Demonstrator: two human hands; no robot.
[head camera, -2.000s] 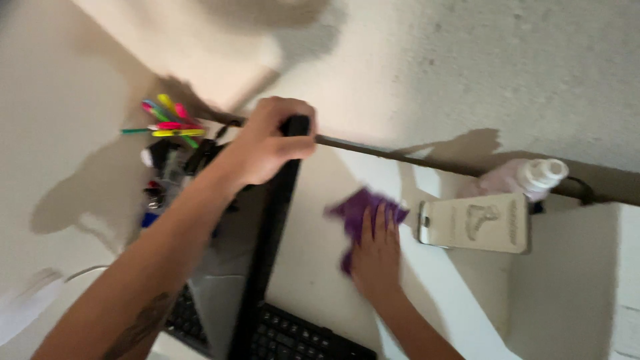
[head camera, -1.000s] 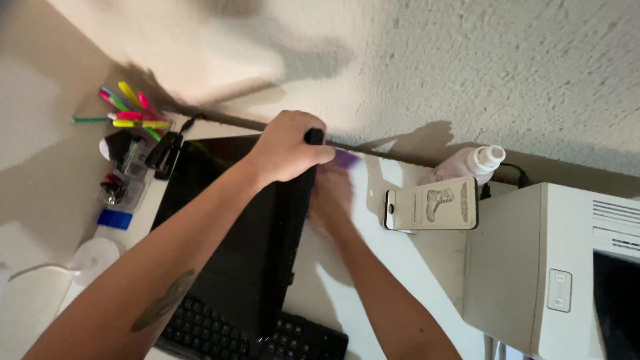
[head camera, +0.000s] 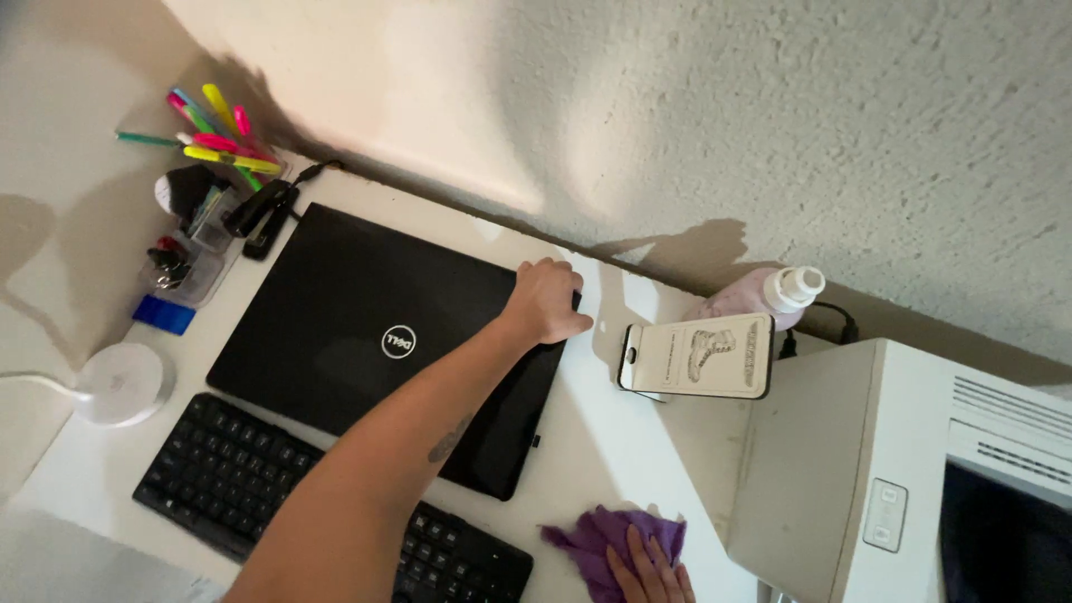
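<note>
A closed black Dell laptop (head camera: 360, 310) lies flat on the white desk, and my left hand (head camera: 548, 303) grips its right rear corner, with the forearm crossing over the lid. Near the bottom edge of the view, my right hand (head camera: 649, 569) presses a crumpled purple cloth (head camera: 599, 540) onto the desk surface, its fingers spread on top. Part of a black keyboard (head camera: 226, 461) is hidden under my left forearm, in front of the laptop.
Beside the wall are pens and highlighters (head camera: 222, 138), a black stapler (head camera: 272, 218), a clear organizer (head camera: 197, 272) and a round white device (head camera: 126, 383). Rightward stand a phone (head camera: 699, 356), a pinkish bottle (head camera: 754, 295) and a white printer (head camera: 804, 469).
The laptop, earlier tilted up in my left hand, now lies flat. My right hand and the purple cloth have moved from near the wall toward the front of the desk.
</note>
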